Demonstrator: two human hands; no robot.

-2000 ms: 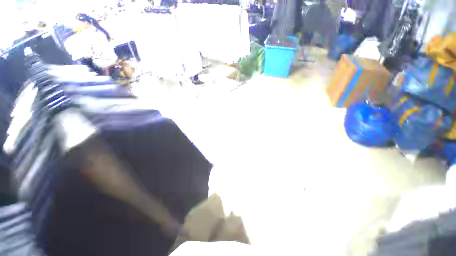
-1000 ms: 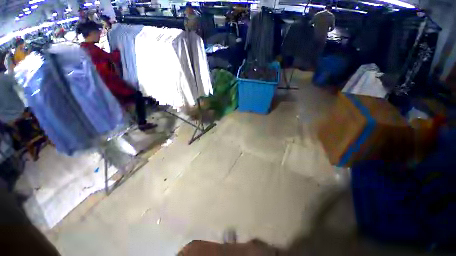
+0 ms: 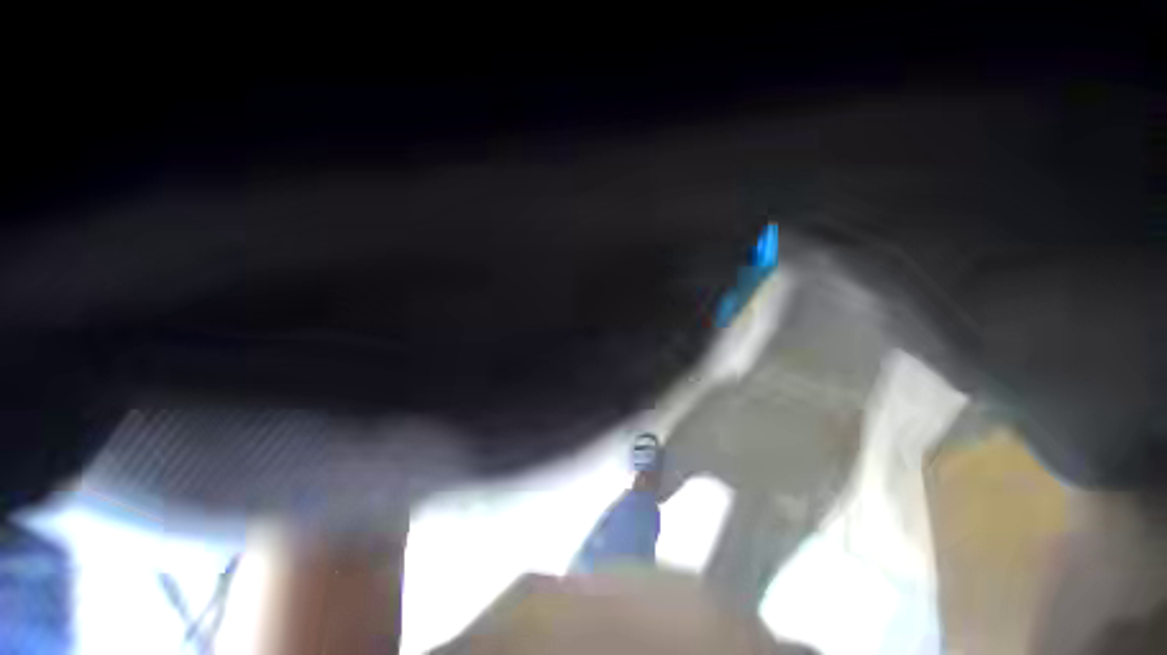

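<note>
A dark cloth or garment is very close to the camera and covers the upper part and much of the middle of the view. A greyish, creased cloth part hangs below it at the centre right. A blurred reddish-brown shape at the lower left may be my left hand or forearm; no fingers can be made out. A dim brownish blur at the lower right edge may be my right hand or arm, also without clear fingers. Whether either one grips the cloth cannot be seen.
A small blue patch shows through a gap in the cloth. A yellowish-brown area is at the lower right. Thin crossed bars show at the lower left. A pale beige shape is at the bottom edge.
The dark cloth has come up in front of the camera and now hides the floor, racks, blue bin, box and person seen a second ago.
</note>
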